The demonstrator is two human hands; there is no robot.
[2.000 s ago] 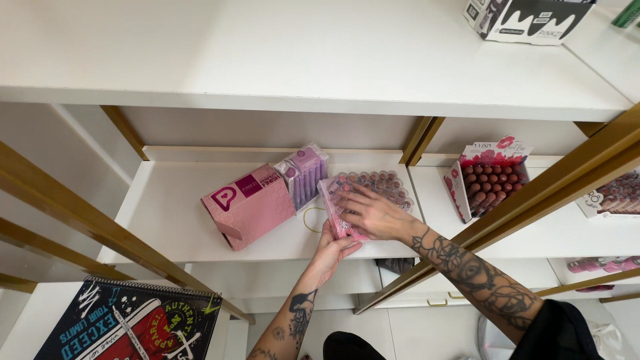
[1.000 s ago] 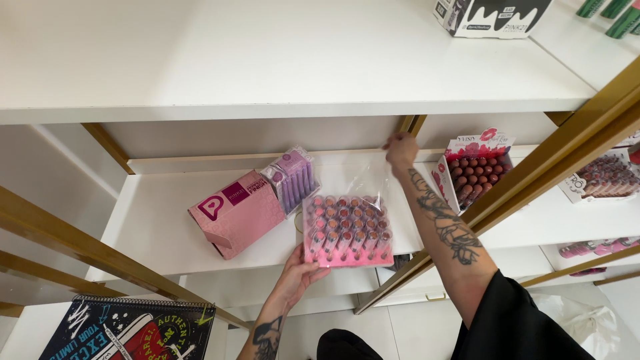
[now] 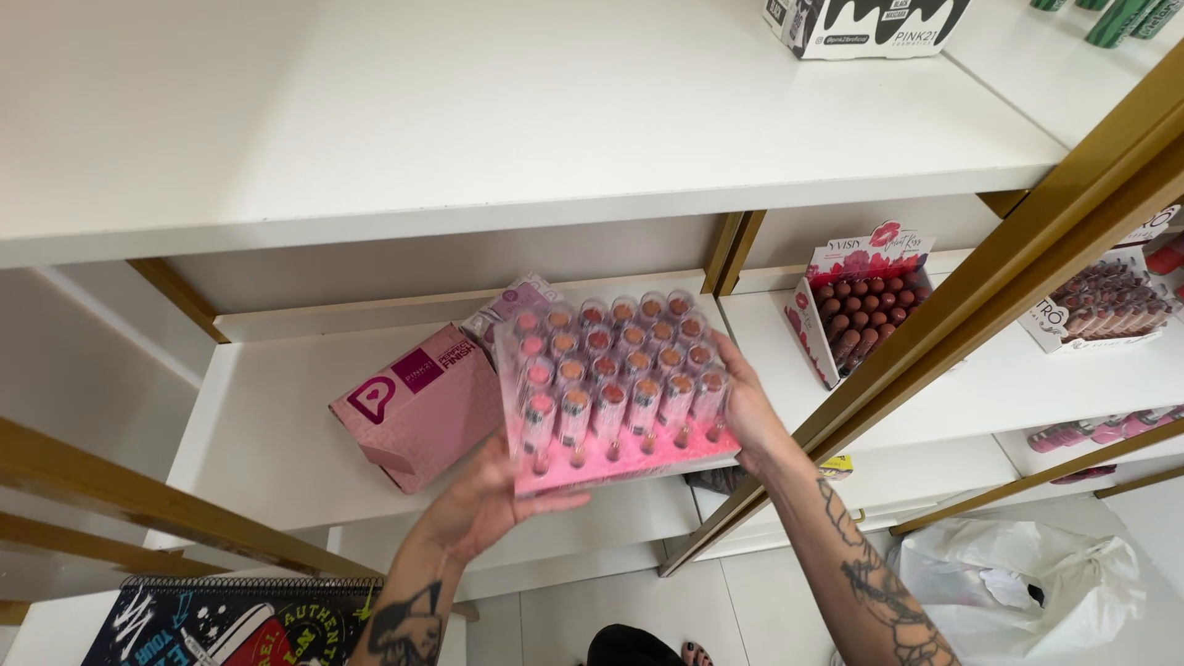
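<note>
A clear-topped display box of lip products with a pink base point(image 3: 615, 398) is held up over the lower white shelf. My left hand point(image 3: 499, 495) supports its lower left corner, thumb along the front edge. My right hand point(image 3: 747, 407) grips its right side. Behind and to the left, a pink cardboard box point(image 3: 421, 407) lies on the shelf, touching or close to a lilac package point(image 3: 513, 310) that the held display partly hides.
To the right stand a display box of dark lipsticks point(image 3: 860, 314) and another display point(image 3: 1110, 305). Gold posts point(image 3: 888, 333) cross the view. A spiral notebook point(image 3: 250, 620) lies lower left; a white plastic bag point(image 3: 1027, 583) sits on the floor. The upper shelf point(image 3: 518, 102) overhangs.
My right hand, at the gold post a second ago, has come down onto the display's right side. The display is now lifted and tilted, with both hands on it.
</note>
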